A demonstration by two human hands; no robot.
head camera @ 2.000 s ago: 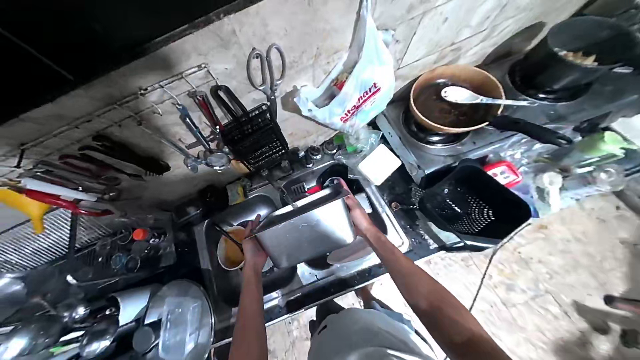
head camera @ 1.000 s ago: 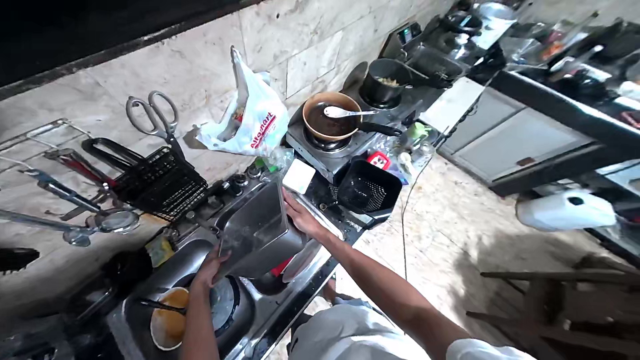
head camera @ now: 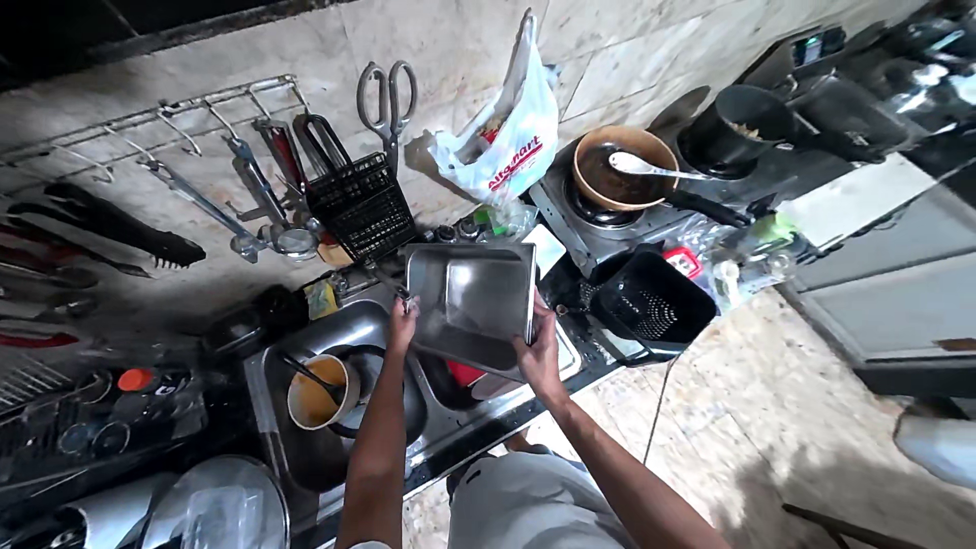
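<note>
A rectangular stainless steel pan [head camera: 476, 305] is held tilted above the double sink [head camera: 267, 412], its hollow inside facing me. My left hand [head camera: 402, 324] is at the pan's left edge, right by the end of the faucet [head camera: 385, 278]; its fingertips are partly hidden. On the right side, my right hand [head camera: 540, 347] grips the rim, thumb toward the inside. Below and left of the pan, a tub with orange-brown contents [head camera: 324, 393] and a dark-handled utensil stands in the left basin, beside a round dark-rimmed dish [head camera: 374, 381]. Something red [head camera: 463, 372] shows under the pan.
A black perforated basket [head camera: 652, 305] sits right of the sink. Behind it, a frying pan [head camera: 625, 168] with a white spoon rests on the stove, its handle pointing right. A plastic bag [head camera: 507, 137], scissors [head camera: 389, 107] and a black wire caddy [head camera: 366, 206] hang on the wall.
The steel pan has turned in my hands, so more of its inside faces me. My left hand is now beside the faucet's end. The view has swung right and then partly back.
</note>
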